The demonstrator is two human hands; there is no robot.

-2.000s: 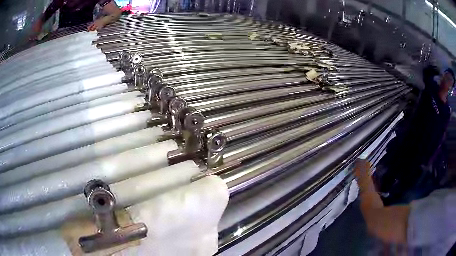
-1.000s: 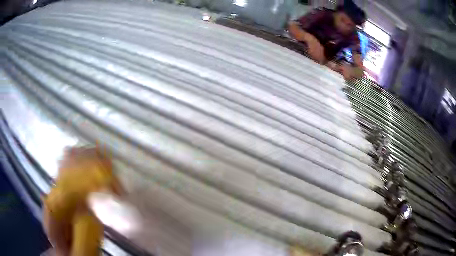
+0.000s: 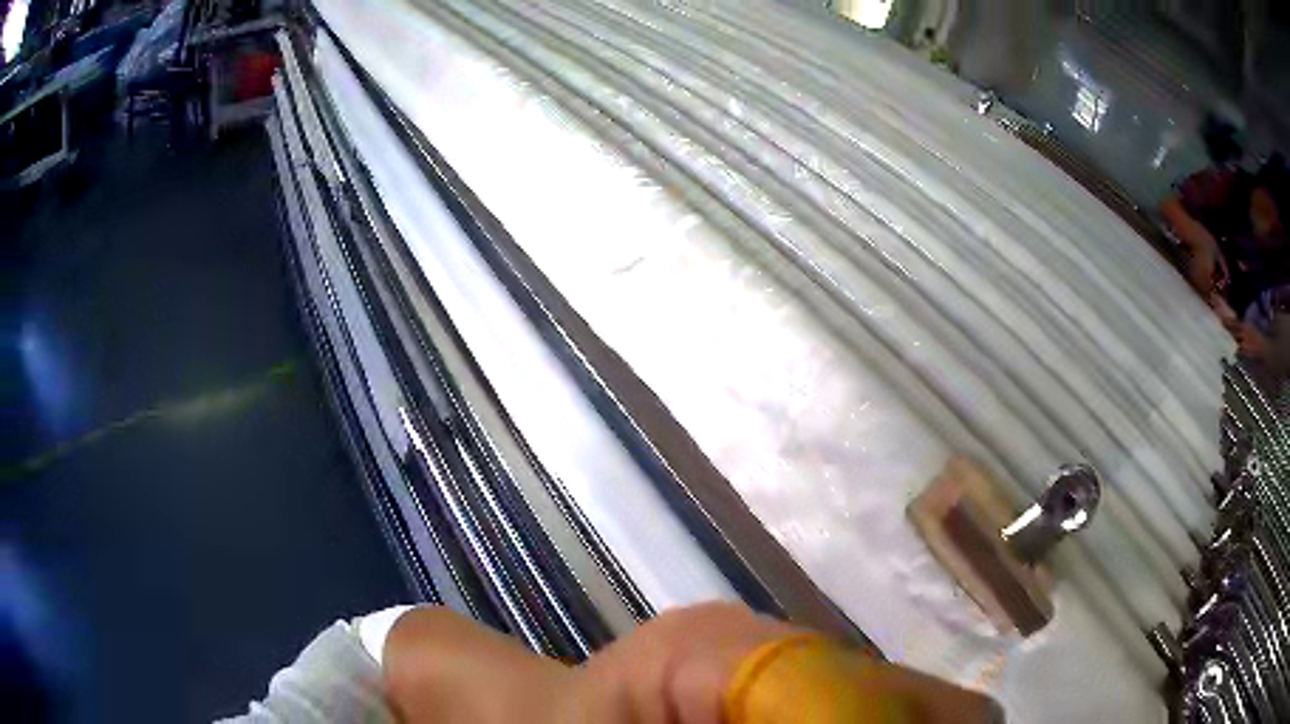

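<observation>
A white translucent cover sheet (image 3: 665,297) lies over the long parallel tubes on top of the rack, and their ridges show through it. My left hand (image 3: 736,672) reaches in from the lower left over the sheet's near edge, with an orange-yellow rubber finger cot on it. Its fingertips are cut off or hidden at the bottom edge, so its grip cannot be told. A single bulldog clip (image 3: 1007,566) sits with a tan pad on the sheet to the right of my left hand. More clips (image 3: 1219,622) line the sheet's right end. My right hand is not in view.
Dark rails and white bands of the lower tiers (image 3: 467,424) run along the rack's left side. A dark glossy floor (image 3: 170,467) with a yellow line lies further left. Another person (image 3: 1245,234) leans at the rack's far side, upper right. Bare metal tubes (image 3: 1259,410) show at the right edge.
The view has swung left along the rack, and the row of clips now lies at the right edge. My left hand has come in low over the near edge. My right hand has left the view.
</observation>
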